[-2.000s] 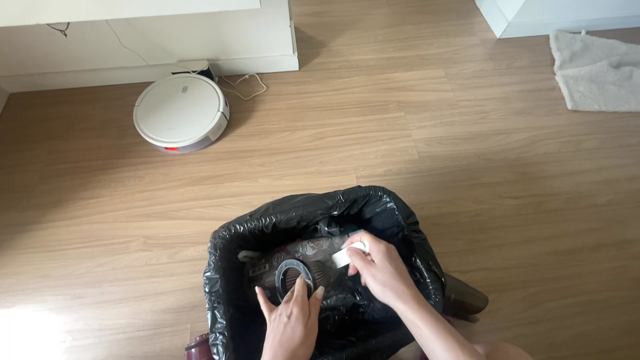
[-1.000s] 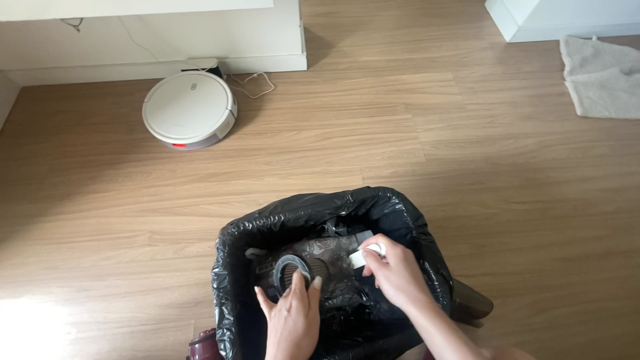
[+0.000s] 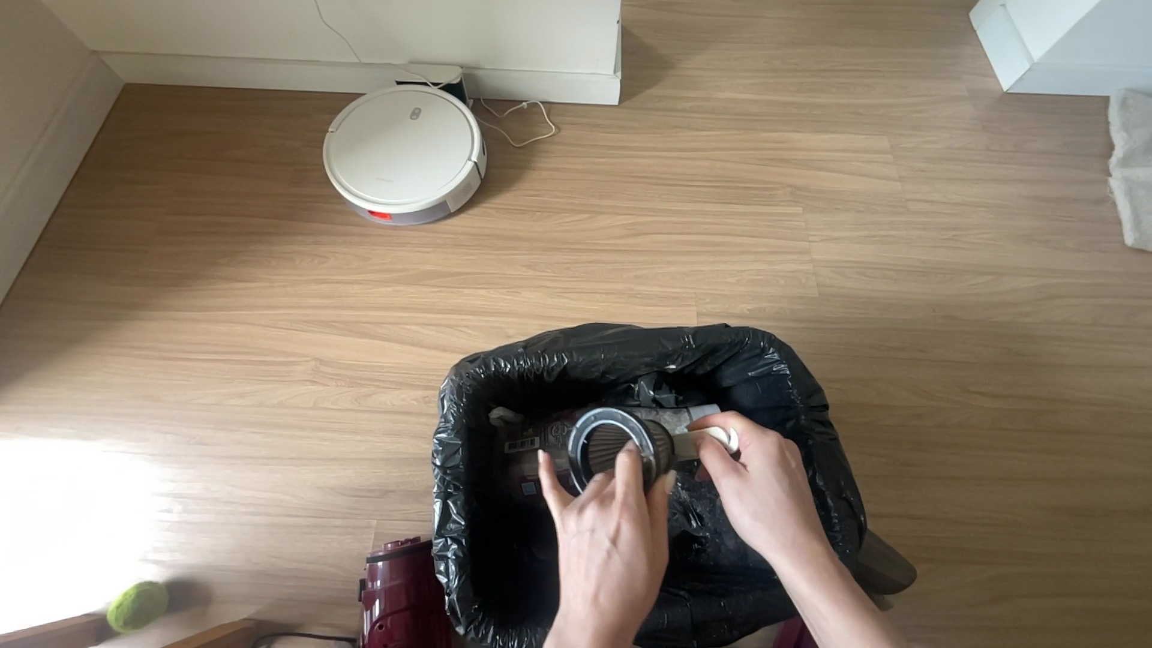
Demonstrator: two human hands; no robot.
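Note:
A round pleated vacuum filter (image 3: 614, 450) with a dark ring rim is held by my left hand (image 3: 612, 549), fingertips inside and around its ring. My right hand (image 3: 765, 477) pinches a small white brush (image 3: 711, 441), whose pale end meets or lies just beside the filter's right side. Both hands are over a bin lined with a black plastic bag (image 3: 477, 369). Inside the bag, beneath the filter, lies crumpled printed packaging (image 3: 531, 441). My left fingers hide part of the filter.
A maroon vacuum cleaner part (image 3: 405, 594) stands against the bin's left side. On the wooden floor are a white robot vacuum (image 3: 405, 148) at its dock by the wall, a green ball (image 3: 138, 606) at lower left and a grey cloth (image 3: 1132, 166) at far right. A dark part (image 3: 886, 565) sticks out right of the bin.
The filter has tilted, so its pleated side now shows toward the right hand. The brush has come close against it. Both hands keep hold of their things. The view has shifted to the left.

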